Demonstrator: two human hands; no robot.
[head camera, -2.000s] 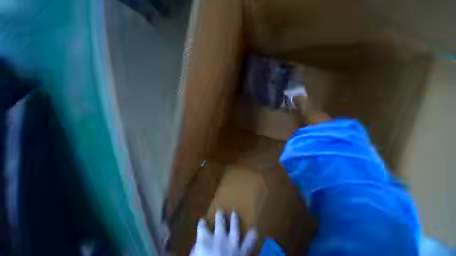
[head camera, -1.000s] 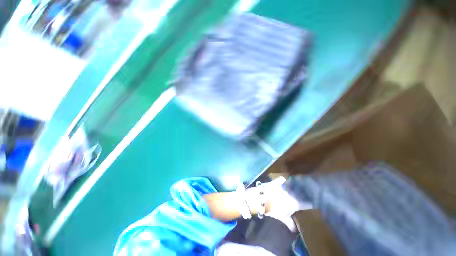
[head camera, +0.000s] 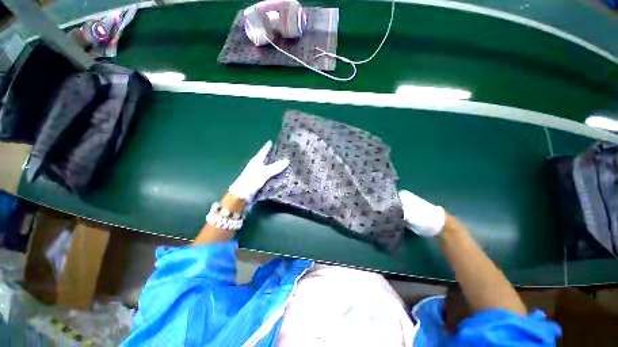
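A dark grey patterned bag (head camera: 332, 176) with small repeated marks is held tilted over the green bench top (head camera: 183, 142), between my hands. My left hand (head camera: 259, 174), in a white glove with a beaded bracelet at the wrist, grips the bag's left edge. My right hand (head camera: 421, 214), also in a white glove, holds the bag's lower right edge; its fingertips are partly hidden by the bag.
Pink and white headphones (head camera: 274, 22) lie on another patterned bag (head camera: 234, 51) beyond the pale rail (head camera: 352, 97), with a looped white cable (head camera: 339, 74). Stacked dark bags (head camera: 85, 122) stand left, more dark bags (head camera: 596, 196) right. A cardboard box (head camera: 83, 264) is below left.
The view has turned from the cardboard box to the bench. Both gloved hands now hold one patterned bag over the bench; a second earlier one hand was beside grey bag material near the box.
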